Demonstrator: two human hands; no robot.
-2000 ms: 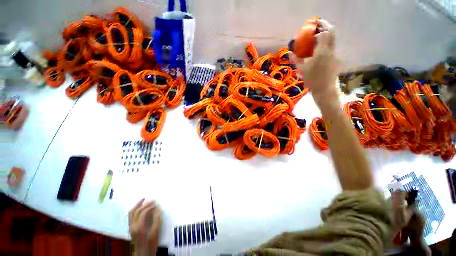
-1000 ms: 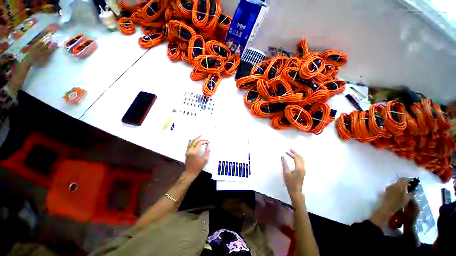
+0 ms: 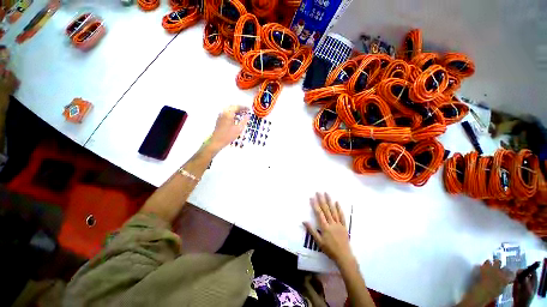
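Observation:
My left hand [image 3: 229, 127] reaches to the upper left edge of the small-label sheet [image 3: 257, 133], its fingertips just beside an orange coiled cable [image 3: 267, 97]. Whether the fingertips hold a label is too small to tell. My right hand [image 3: 330, 229] lies palm down with fingers spread on the sheet of dark labels [image 3: 310, 242] at the front edge, covering part of it. A large pile of coiled cables [image 3: 376, 114] with black connectors and pale ties lies beyond my hands.
A dark phone [image 3: 163, 133] lies left of my left forearm. A blue printed bag [image 3: 316, 21] stands behind the coils. More coils [image 3: 501, 174] lie at right. Another person's hand [image 3: 489, 279] is at lower right. An orange stool [image 3: 99, 210] is on the floor.
The view has shifted. My right hand came down from the raised orange item, empty a second ago, and now lies on the dark-label sheet. My left hand moved forward to the small-label sheet.

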